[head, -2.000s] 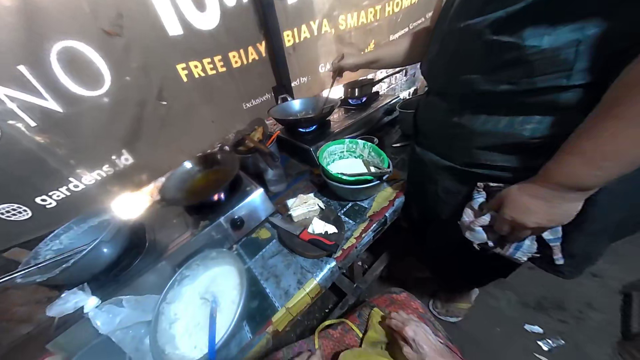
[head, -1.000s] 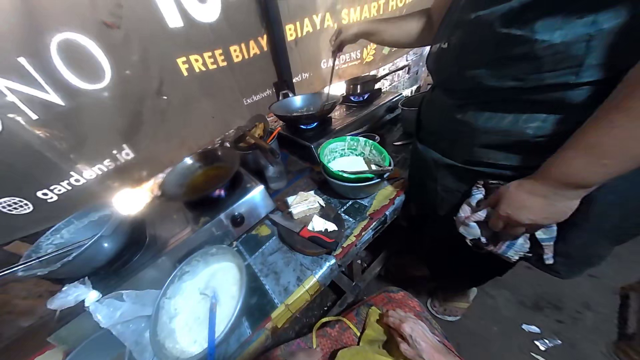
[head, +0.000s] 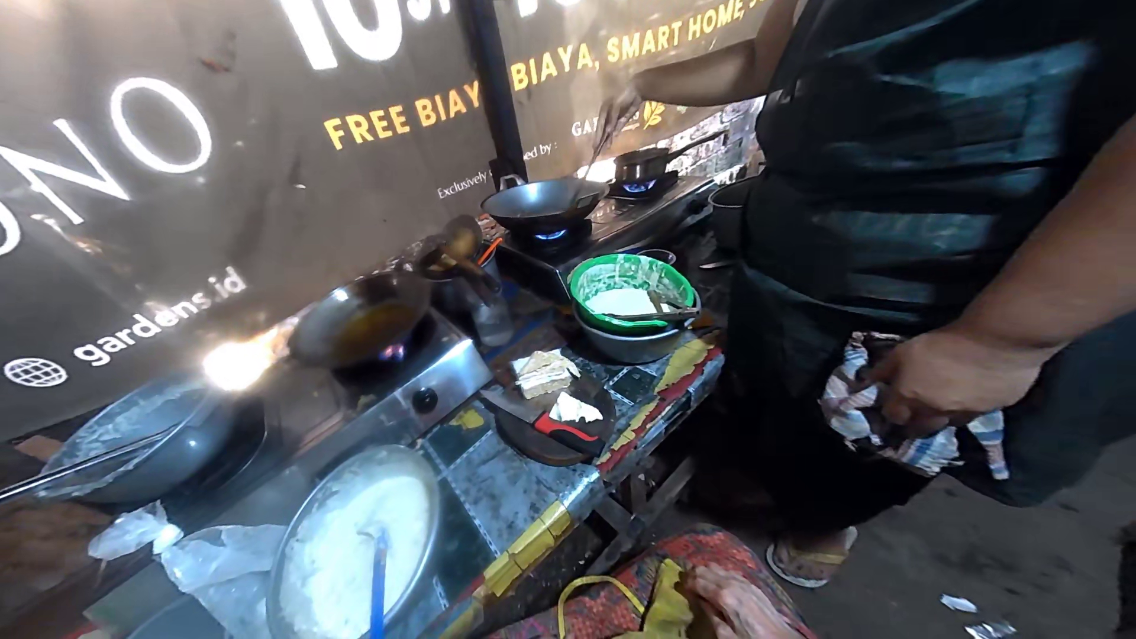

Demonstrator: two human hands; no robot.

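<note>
My right hand [head: 737,599] rests at the bottom edge beside a yellow cloth [head: 667,599] on my patterned red lap; its fingertips touch or nearly touch the cloth. My left hand does not show. Left of my lap, a metal basin [head: 430,524] of white batter holds a blue-handled utensil [head: 379,577]. A round board [head: 512,437] carries a pale stacked block [head: 543,373], a white piece [head: 575,408] and a knife with a red and black handle [head: 568,431]. Behind it, a green basin [head: 581,282] with white batter and tongs or a similar utensil sits in a metal bowl [head: 630,344].
A person in a dark apron [head: 896,204] stands at right, one hand on a striped cloth [head: 932,448], the other stirring a wok [head: 541,204] over a blue flame. An oil wok [head: 364,319], saucepan [head: 641,165], large grey pan [head: 133,444] and plastic bags [head: 226,559] line the counter.
The other person's hand has moved up from the wok and then back down a little, holding the utensil. My right hand stays at the yellow cloth.
</note>
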